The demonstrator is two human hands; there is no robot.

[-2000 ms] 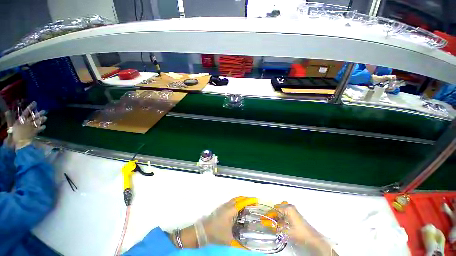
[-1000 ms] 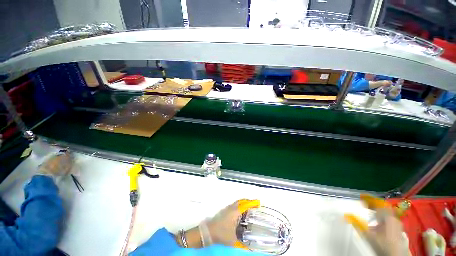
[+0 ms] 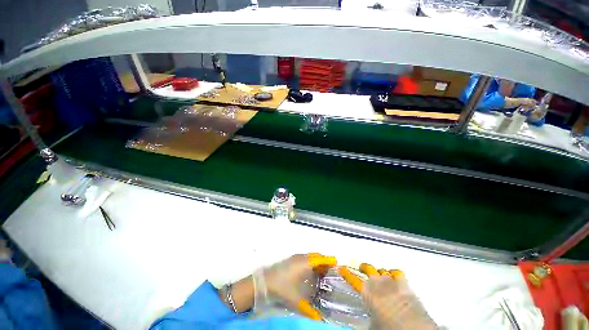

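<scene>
A clear, glossy plastic shell [image 3: 340, 300] is low in the centre of the head view, close in front of me. My left hand [image 3: 284, 285] grips its left side, with orange-yellow cots on the fingertips. My right hand [image 3: 395, 300] lies over its right and upper side, also with orange-yellow cots, fingers pressed on the shell. The hands hide much of the shell, and its lower part is cut off by the picture's bottom edge.
A pump bottle [image 3: 282, 205] stands at the belt-side bench edge. Right are a crumpled white wipe [image 3: 524, 304], thin tweezers [image 3: 510, 314] and a red tray [image 3: 554, 287]. Left are dark tweezers [image 3: 107, 218] and another clear item [image 3: 77, 191]. A blue sleeve [image 3: 24, 300] shows lower left. A shelf [image 3: 290, 44] spans above.
My right hand has come back from beside the red tray onto the shell. The yellow air gun is gone from the bench. The neighbour's arm has drawn back, and a clear item now shows at left.
</scene>
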